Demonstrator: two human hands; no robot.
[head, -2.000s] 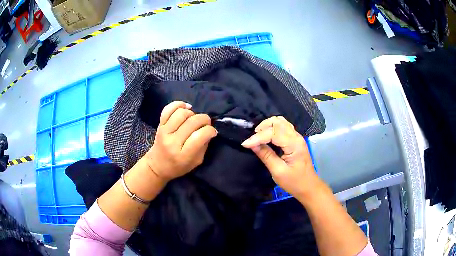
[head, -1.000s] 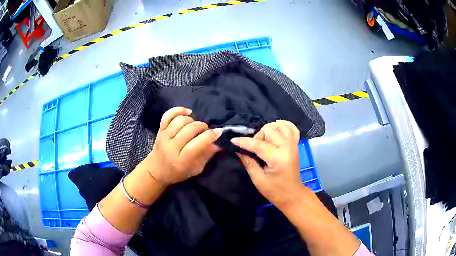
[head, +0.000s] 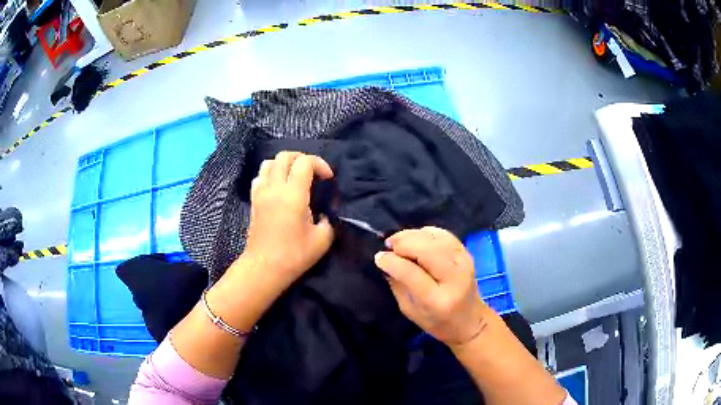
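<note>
The jacket (head: 213, 186) lies lining side out, with grey-black checked cloth round its far and left edges. Smooth black lining (head: 316, 332) fills its middle. My left hand (head: 288, 213) grips the lining left of centre, fingers curled and thumb low. My right hand (head: 431, 281) pinches black lining with thumb and fingertips to the right. A narrow pale strip (head: 360, 226) shows in the black cloth between the two hands; whether it is an opening, thread or inner layer I cannot tell. A black sleeve-like part (head: 162, 289) sticks out at the left.
Blue plastic crates (head: 115, 237) lie under the jacket. A white table (head: 632, 166) with black cut panels (head: 692, 213) stands at the right. A cardboard box (head: 146, 24) is at the top left. Yellow-black tape (head: 237, 38) crosses the grey floor. Dark cloth hangs at the top right.
The pale strip looks thinner and now slants down to the right. My left hand has turned more upright; my right hand has moved lower. The whole view has shifted slightly.
</note>
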